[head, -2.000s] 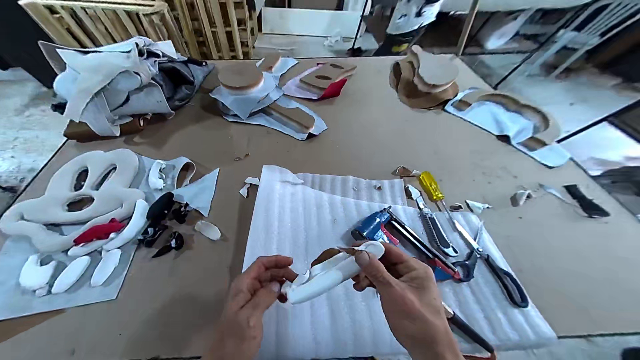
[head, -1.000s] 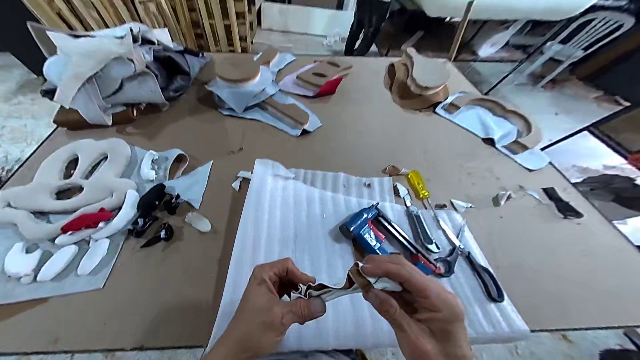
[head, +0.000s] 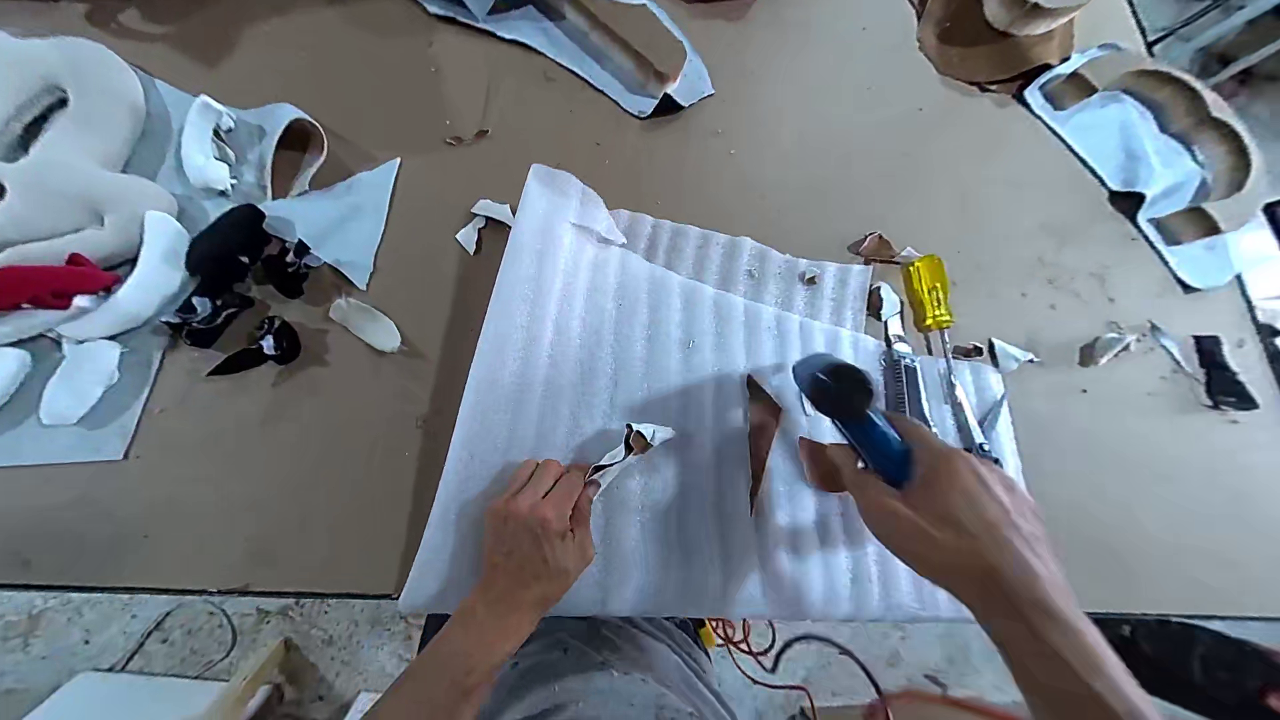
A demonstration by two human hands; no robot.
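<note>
My left hand point(head: 540, 530) grips a small white-covered piece point(head: 630, 450) with brown and dark edges, low over a sheet of white foam point(head: 640, 350). To the right, my right hand point(head: 940, 500) is closed around a blue tool with a dark rounded end point(head: 850, 400), which looks like the pneumatic stapler; its far side is hidden. Between the hands a narrow brown slit or piece point(head: 762, 440) shows in the foam. Just beyond my right hand lie a yellow-handled screwdriver point(head: 928, 295) and a utility knife point(head: 903, 370).
Left on the table are padded cream shapes point(head: 90, 170), a red piece point(head: 55, 283), black pieces point(head: 228, 250) and a white oval point(head: 366, 323). Fabric-covered forms point(head: 1150, 150) lie at the back right. Scraps point(head: 1108, 345) are at the right. An orange hose point(head: 770, 670) hangs below the front edge.
Both hands held the white piece together; now only my left hand has it. My right hand has moved right and lifted the blue tool from the foam. The view has tilted down.
</note>
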